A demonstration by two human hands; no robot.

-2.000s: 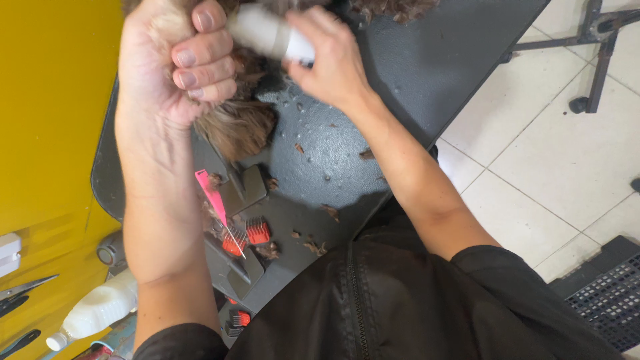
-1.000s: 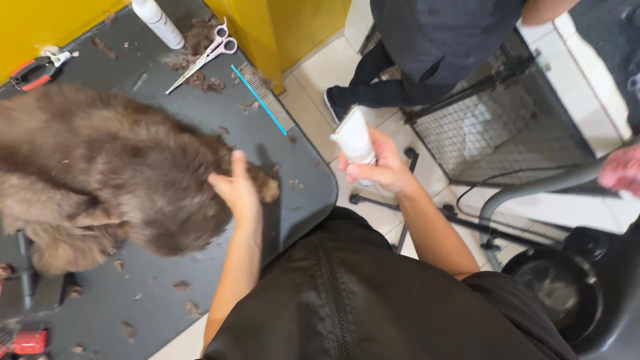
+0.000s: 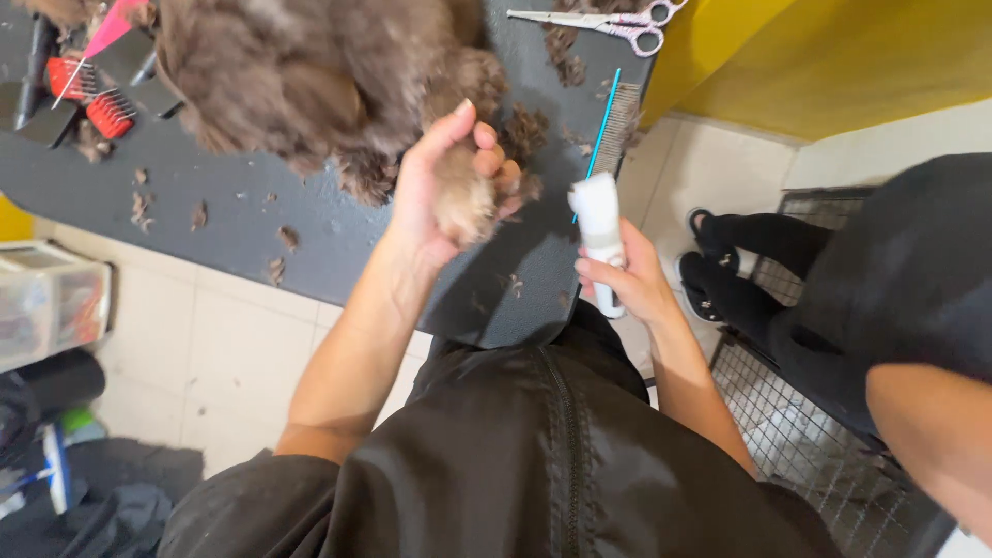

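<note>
A brown-coated animal, which looks like a dog (image 3: 287, 70), is on the dark grooming table (image 3: 341, 256) at the upper left. My left hand (image 3: 453, 178) is closed around one of its furry paws (image 3: 465, 198), the thumb and fingers wrapping its sides. To the right, my right hand (image 3: 632, 275) grips white hair clippers (image 3: 601, 232), whose head points up and away from the fur. A metal comb with a blue spine (image 3: 616, 128) lies at the table's right edge, just beyond the clippers. Scissors with patterned handles (image 3: 597, 21) rest farther back.
Red clipper guard combs (image 3: 111, 114) and a pink-handled comb (image 3: 108, 29) lie at the table's left. Hair tufts (image 3: 199, 215) are scattered about. Another person in black (image 3: 907, 263) stands close at the right beside a wire cage (image 3: 783, 411). Plastic drawers (image 3: 50, 302) stand at the lower left.
My left hand, with its fingers apart against the fur one second ago, now holds a paw. The clippers, held near the animal two seconds ago, are now apart from it. The view has swung strongly.
</note>
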